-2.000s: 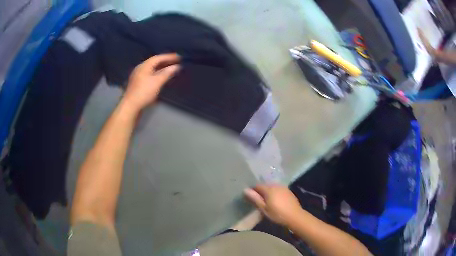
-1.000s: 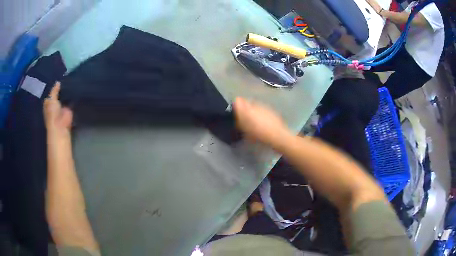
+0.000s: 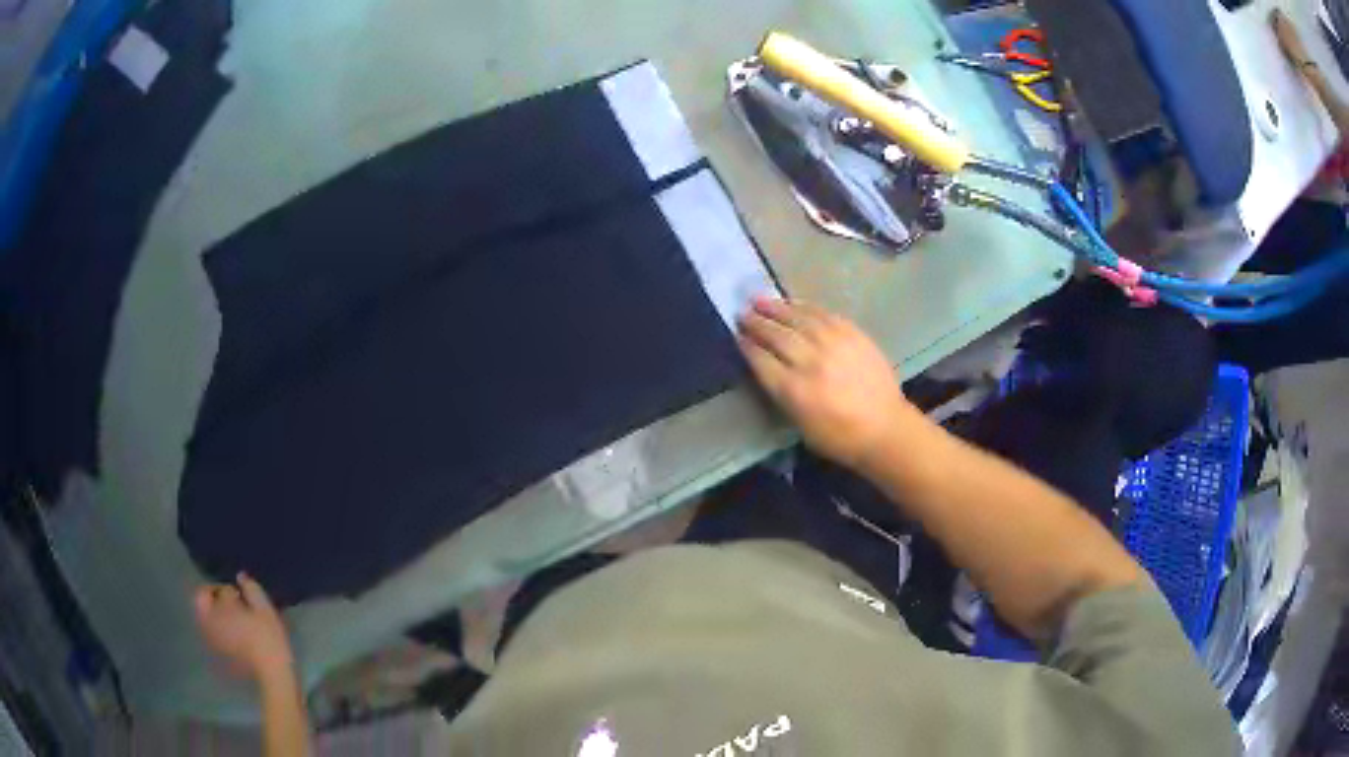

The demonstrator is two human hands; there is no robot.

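A dark garment piece (image 3: 459,326) lies spread flat on the pale green table (image 3: 370,67). A seam runs along it between two pale interlining strips (image 3: 715,244) at its straight right end. My right hand (image 3: 821,377) rests on the lower corner of that end, fingertips on the strip. My left hand (image 3: 244,629) is at the piece's lower left corner, its fingers touching the edge; whether they pinch the cloth is unclear. The steam iron (image 3: 843,141), with a yellow handle, stands beyond the strips, touched by neither hand.
Dark pressed pieces (image 3: 104,192) lie at the far left beside a blue edge. Blue hoses (image 3: 1184,289) run right from the iron. Scissors (image 3: 1024,59) lie at the table corner. A blue basket (image 3: 1184,503) with dark cloth is below right. Part of a person's arm shows at the upper right.
The dark piece has been opened out flat and turned, showing both pale strips. My left hand has moved down to its near left corner. My right hand has moved slightly right and down.
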